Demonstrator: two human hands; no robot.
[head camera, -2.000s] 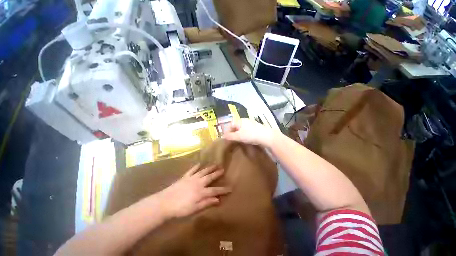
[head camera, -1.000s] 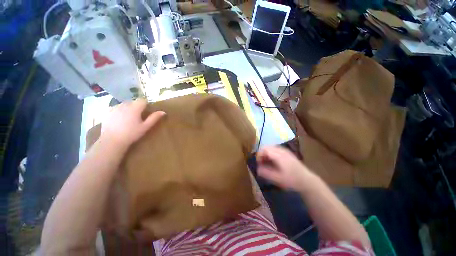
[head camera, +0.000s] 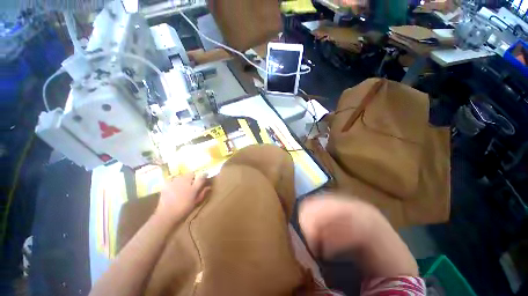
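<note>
A brown tote bag body (head camera: 243, 222) lies over the front of the white table, its upper edge just in front of the yellow-marked template (head camera: 200, 151) under the lit machine head. Its right part is bulged up and folded. My left hand (head camera: 184, 195) rests on the bag's upper left part, fingers curled at the fabric; whether it grips is unclear. My right hand (head camera: 327, 222) is blurred, right of the bag and off the template; its fingers cannot be made out. The white pattern sewing machine (head camera: 107, 124) stands at the upper left.
Brown bags (head camera: 382, 156) are heaped at the right with a darker strip on top. A white-framed control panel (head camera: 283, 68) with a white cable stands behind. Small dark tools (head camera: 278, 137) lie on the table's right part. A green crate (head camera: 448, 277) is at the lower right.
Over the last second the bag's right part has bulged and folded up, uncovering more of the template. My left hand sits lower and further right in view; my right hand is lower.
</note>
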